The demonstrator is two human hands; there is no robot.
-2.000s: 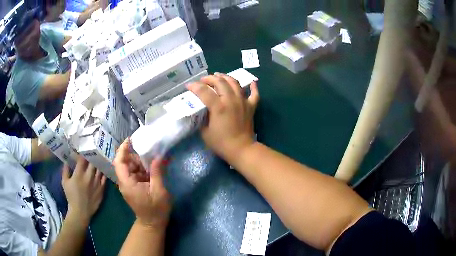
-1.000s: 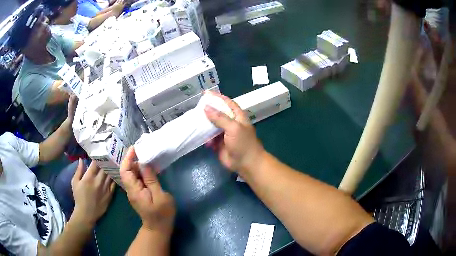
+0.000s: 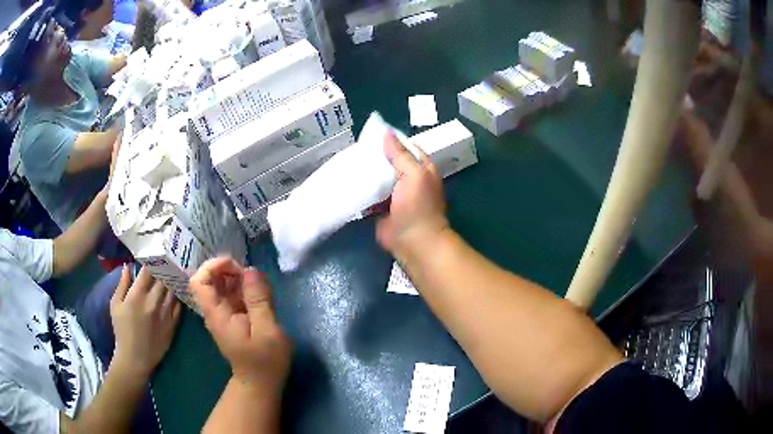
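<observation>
My right hand [image 3: 415, 197] holds a plain white wrapped product [image 3: 329, 203] by its upper right end, above the green table. The wrapped product slants down to the left, and its lower end is free. My left hand [image 3: 240, 315] is just below and left of that end, with fingers curled and nothing seen in them. A long white carton [image 3: 451, 147] lies behind my right hand, partly hidden by the hand and the wrapped product. Closed long cartons [image 3: 275, 127] are piled to the left, behind the wrapped product.
Upright open-ended cartons [image 3: 199, 199] stand at left. Paper slips lie near the front edge [image 3: 430, 398] and beside my right forearm [image 3: 402, 280]. Small boxes [image 3: 517, 89] sit at the far side. A pale pole [image 3: 631, 161] stands at right. Co-workers sit at left, one with a hand [image 3: 144, 318] near the cartons.
My left hand has let go of the wrapped product and moved slightly down. My right hand has shifted a little right, still holding it. The paper slip beside my right forearm shows more.
</observation>
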